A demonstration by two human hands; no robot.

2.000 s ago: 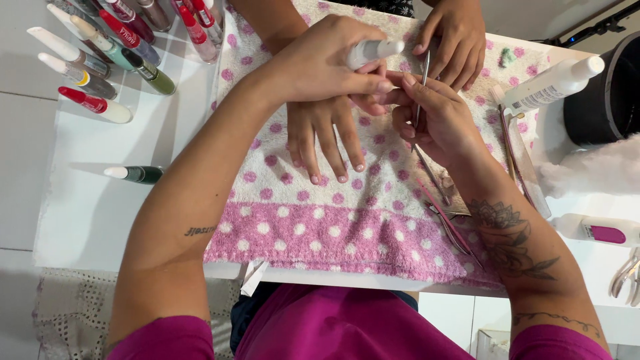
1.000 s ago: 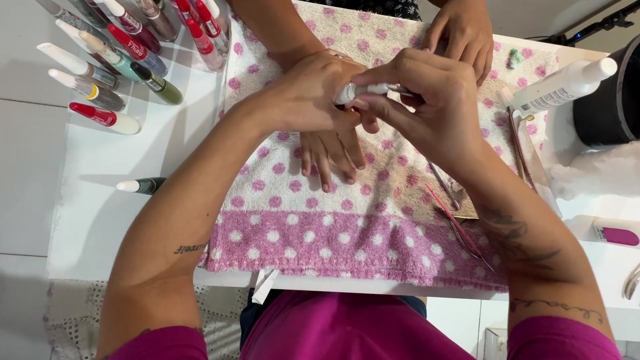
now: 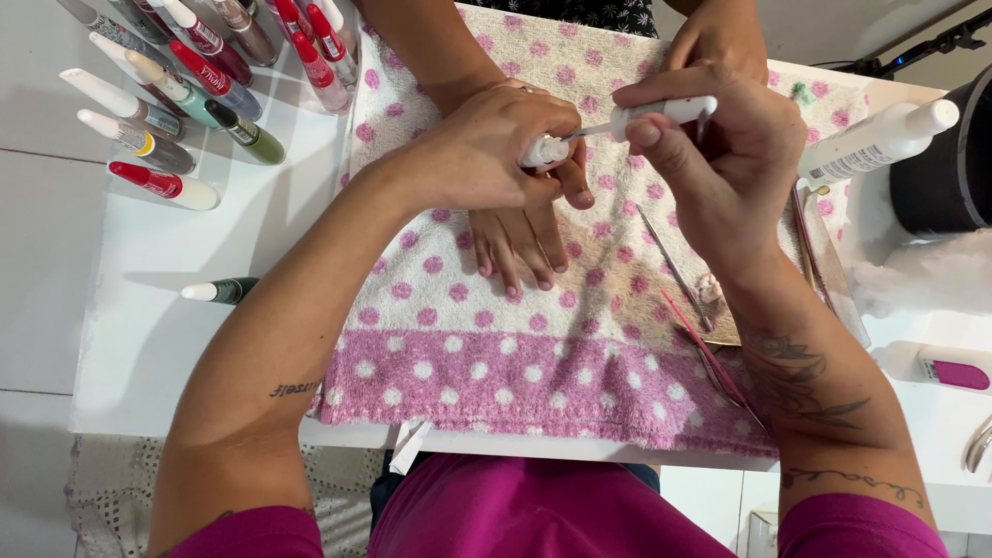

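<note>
My left hand (image 3: pixel 496 143) holds an open white nail polish bottle (image 3: pixel 545 150), its neck pointing right, above the other person's hand (image 3: pixel 521 248), which rests on a polka-dot towel (image 3: pixel 449 341). In my right hand (image 3: pixel 728 147) is the white brush cap (image 3: pixel 666 115), its thin stem reaching left to the bottle's mouth. A metal manicure tool also shows between my right fingers, partly hidden. The other person's second hand (image 3: pixel 717 35) lies behind my right hand. Below my right hand, a metal pusher (image 3: pixel 676 267) and pink-handled tweezers (image 3: pixel 709 353) lie on the towel.
Several nail polish bottles (image 3: pixel 225 85) stand at the upper left; a dark green one (image 3: pixel 221 291) lies beside my left forearm. On the right are a white plastic bottle (image 3: pixel 880 143), a black container (image 3: pixel 945 155), cotton (image 3: pixel 922 271), nail files (image 3: pixel 833 263) and a pink-labelled bottle (image 3: pixel 953 368).
The cap was on the bottle a second ago; it is now off, with its brush drawn out to the right in my right hand. Two seconds ago my left hand held the bottle and my right hand the metal tool.
</note>
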